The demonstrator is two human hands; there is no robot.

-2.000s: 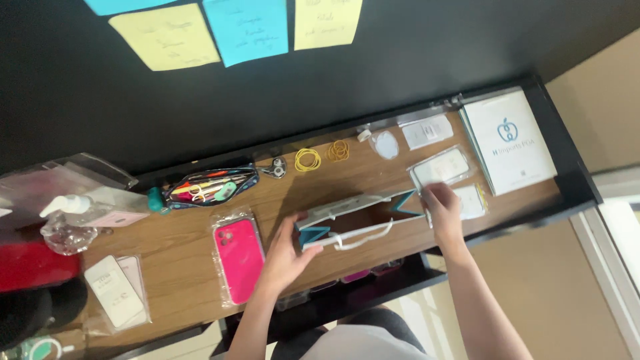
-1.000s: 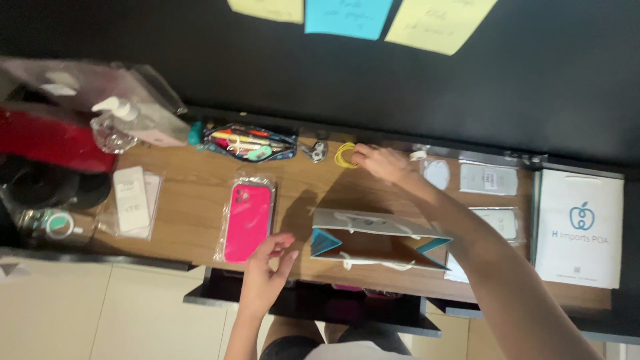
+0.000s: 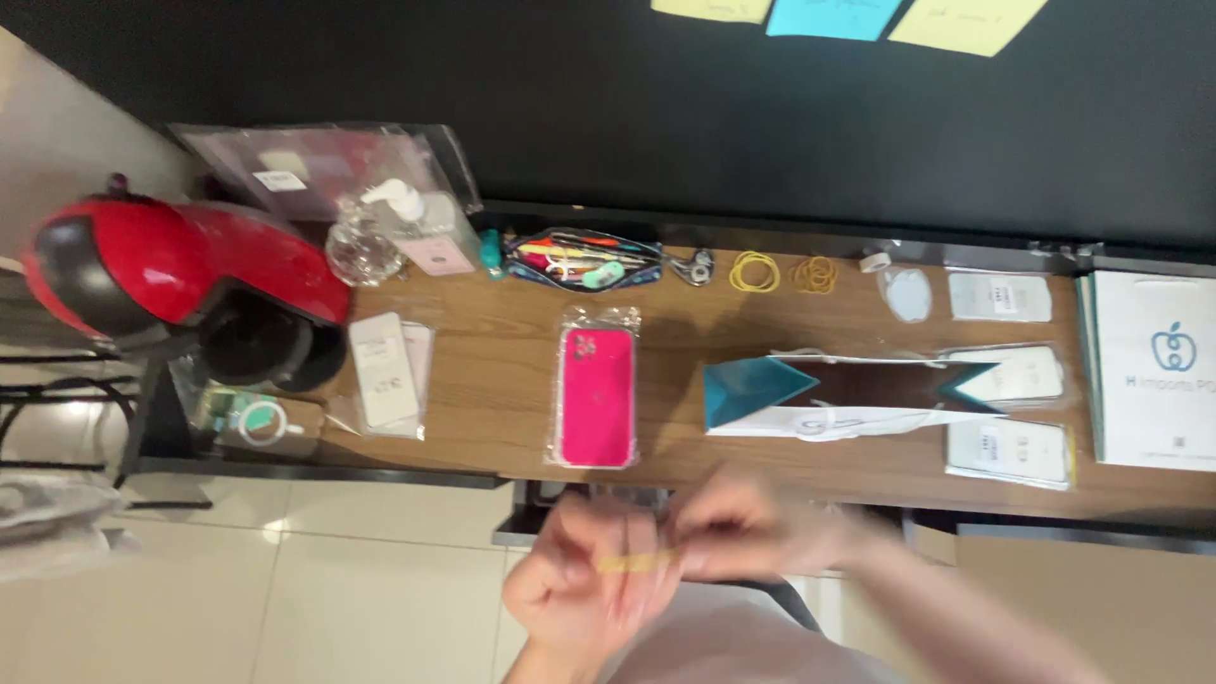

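A yellow rubber band (image 3: pixel 627 562) is stretched at the fingers of my left hand (image 3: pixel 591 568), in front of the desk edge. My right hand (image 3: pixel 750 532), blurred, pinches it from the right. Beyond my hands lies a pink phone case (image 3: pixel 598 397) in a clear bag. To its right an open paper bag (image 3: pixel 855 420), white outside and teal inside, has its mouth facing up. Yellow rubber bands (image 3: pixel 755 272) and tan rubber bands (image 3: pixel 813 275) lie at the back of the desk, next to metal scissors (image 3: pixel 698 268) and an open pencil case (image 3: pixel 581 261).
A red coffee machine (image 3: pixel 190 271), a pump bottle (image 3: pixel 432 233) and packaged phone cases (image 3: pixel 385 370) stand or lie left. Several packaged cases (image 3: pixel 1002 296) and a stack of paper bags (image 3: pixel 1154 370) lie right. Below the desk a drawer (image 3: pixel 522 532) is pulled out.
My right hand has come back from the yellow rubber bands to my left hand, in front of the desk, with a band between them. The view has shifted.
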